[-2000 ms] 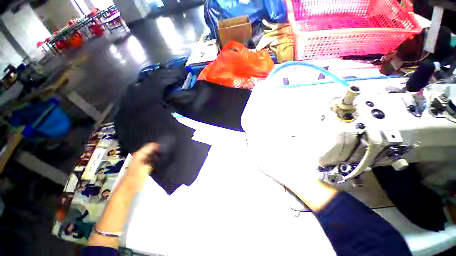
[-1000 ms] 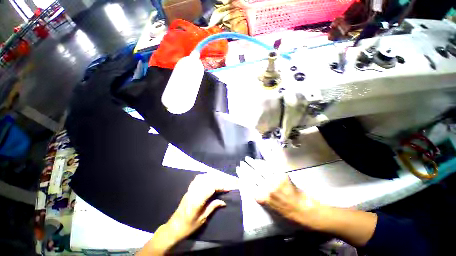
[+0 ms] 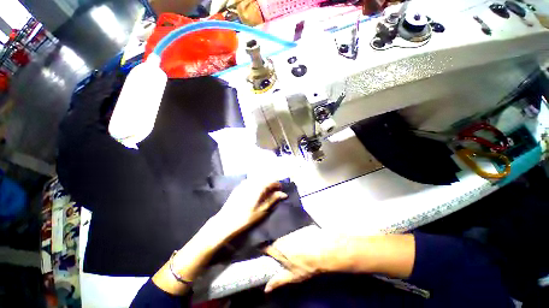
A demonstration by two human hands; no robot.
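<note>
A large black panel (image 3: 138,204) spreads over the table's left side and runs under my hands. My left hand (image 3: 256,201) lies on it below the needle area, fingers bent; glare hides whether they pinch cloth. My right hand (image 3: 298,252) is lower, at the table's front edge, its fingers on the panel's lower edge with the thumb below. The sewing machine (image 3: 397,72) reaches in from the right. Its presser foot area (image 3: 301,150) is just above my left fingertips, partly washed out by glare. Another black piece (image 3: 403,150) lies under the machine arm.
The white lamp head (image 3: 138,105) on its blue neck hangs over the panel. A red plastic bag (image 3: 198,51) and a pink basket (image 3: 289,7) are behind. Yellow-orange loops (image 3: 484,163) and red loops (image 3: 484,135) lie at right. The table's ruler-marked front edge (image 3: 445,210) curves right.
The view has shifted right and closer to the machine. The black panel has turned and bunched under my left forearm. My right hand has moved from beside the needle area down to the front edge.
</note>
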